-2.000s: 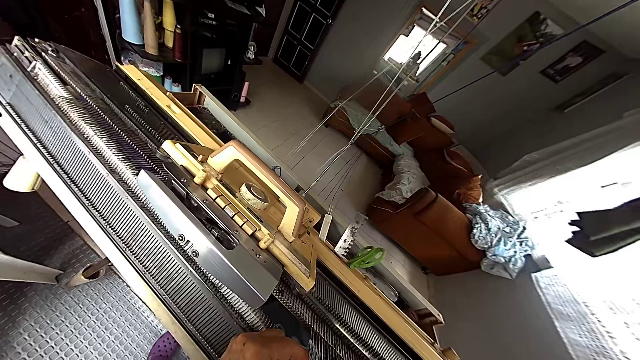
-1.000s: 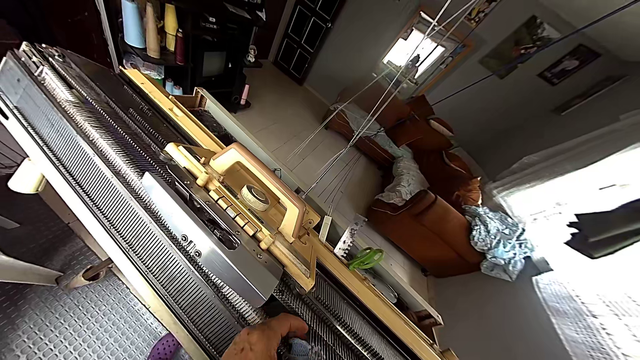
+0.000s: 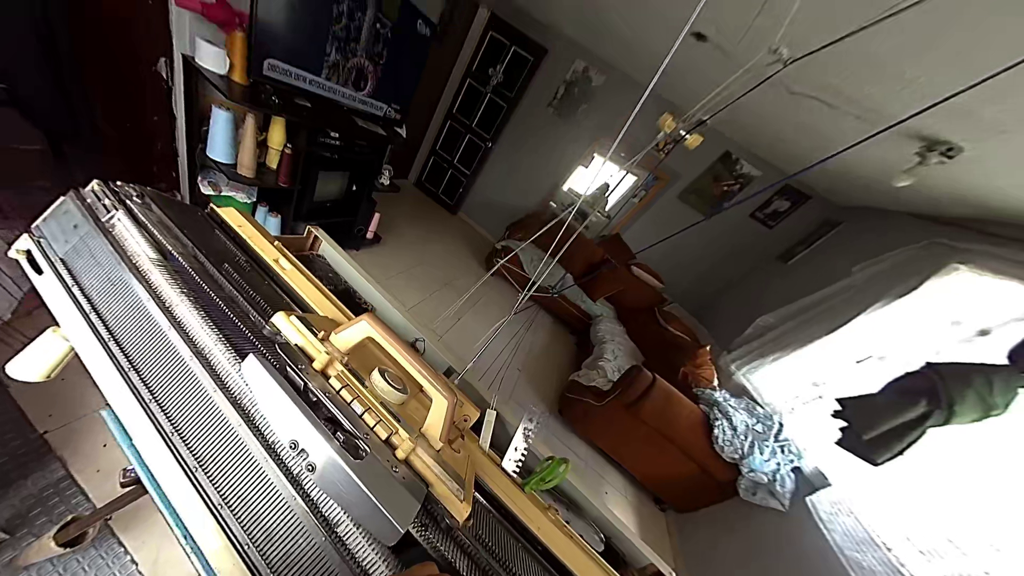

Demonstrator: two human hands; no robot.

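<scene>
A knitting machine with a ribbed metal needle bed (image 3: 172, 344) runs diagonally across the left and bottom of the view. Its yellow plastic carriage (image 3: 392, 400) has a raised handle, a round dial and a row of buttons, with a grey metal plate (image 3: 336, 456) joined at its near side. A sliver of one hand (image 3: 422, 570) shows at the bottom edge, just below the carriage plate; which hand it is and what it holds are hidden. No other hand is visible. Thin yarns (image 3: 552, 256) come down from above toward the machine.
Green-handled scissors (image 3: 547, 474) and a white perforated piece (image 3: 522, 442) lie along the machine's far rail. Beyond are a brown sofa (image 3: 648, 432) with cloths on it, a shelf of yarn cones (image 3: 222, 136), a television (image 3: 344, 56) and a dark door (image 3: 478, 112). A bright window stands right.
The hand seen beside the carriage plate at the bottom a second ago has moved mostly out of view. The view has tilted upward, showing more of the television and ceiling.
</scene>
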